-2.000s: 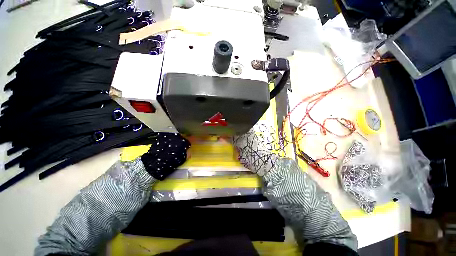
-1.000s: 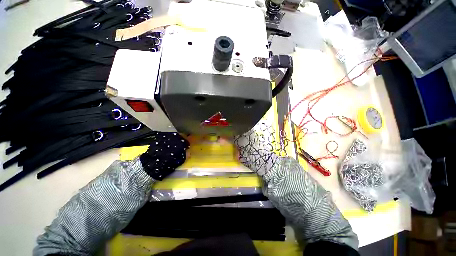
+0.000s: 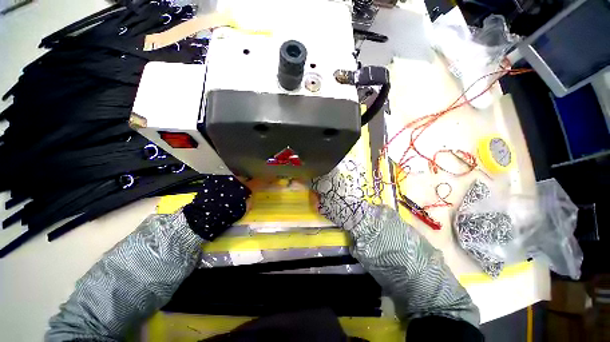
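The sewing machine (image 3: 281, 127), white with a dark grey front cover and a red logo, stands in front of me. My left hand (image 3: 217, 206), in a black glove with white dots, is at the left of the yellow area under the head. My right hand (image 3: 340, 199), in a pale glove with dark lines, is at its right. The machine head hides the fingertips of both hands, and whatever they touch cannot be seen. Plain black straps (image 3: 274, 291) lie stacked in front of the machine. A large fanned pile of black straps (image 3: 73, 127) with silver rings lies at the left.
At the right are tangled red cord (image 3: 428, 123), a red-handled tool (image 3: 423, 216), a roll of yellow tape (image 3: 495, 154) and a clear bag of silvery rings (image 3: 483, 229). A grey-framed panel (image 3: 575, 43) stands at the upper right.
The view has shifted slightly, so the machine sits a little further left and higher. Both hands stay beside the yellow area with no clear movement of their own.
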